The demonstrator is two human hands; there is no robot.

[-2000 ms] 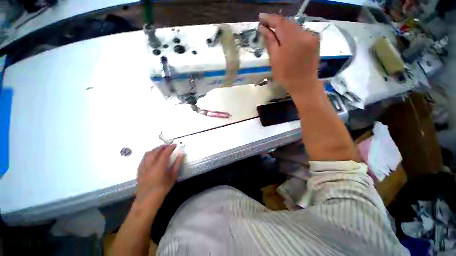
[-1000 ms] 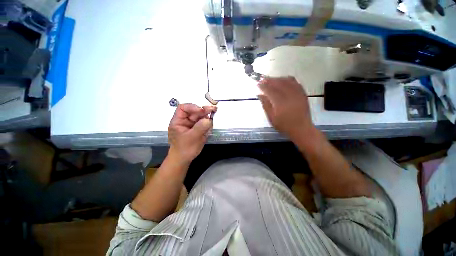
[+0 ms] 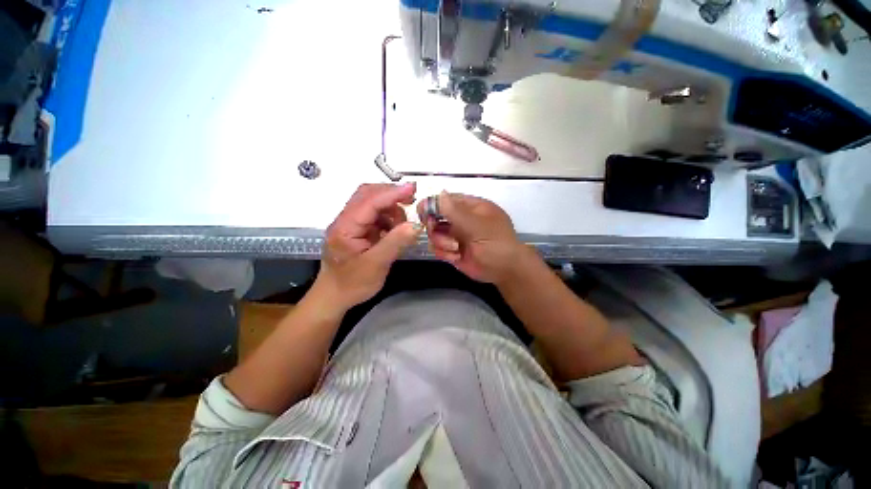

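My left hand (image 3: pixel 363 239) is above the table's front edge, thumb and fingers pinched on a tiny part, too small to name. My right hand (image 3: pixel 475 234) is close beside it, its fingers pinched on a small silvery metal piece (image 3: pixel 435 208). The fingertips of both hands nearly meet. Behind them stands the white sewing machine head (image 3: pixel 592 48) with blue stripe. Pink-red handled snips (image 3: pixel 512 145) lie on the machine bed under the needle area (image 3: pixel 472 95). A small dark round piece (image 3: pixel 308 169) lies on the tabletop to the left.
A black mobile phone (image 3: pixel 657 186) lies on the table at the right, beside a recessed grey tray (image 3: pixel 770 205). A small pale piece (image 3: pixel 387 167) lies at the bed plate's corner. A measuring tape (image 3: pixel 191 241) runs along the front edge. White cloth (image 3: pixel 800 339) hangs at the right.
My right hand has come from the needle area down to my left hand and now holds a small metal piece. The snips are now uncovered. My view has shifted slightly.
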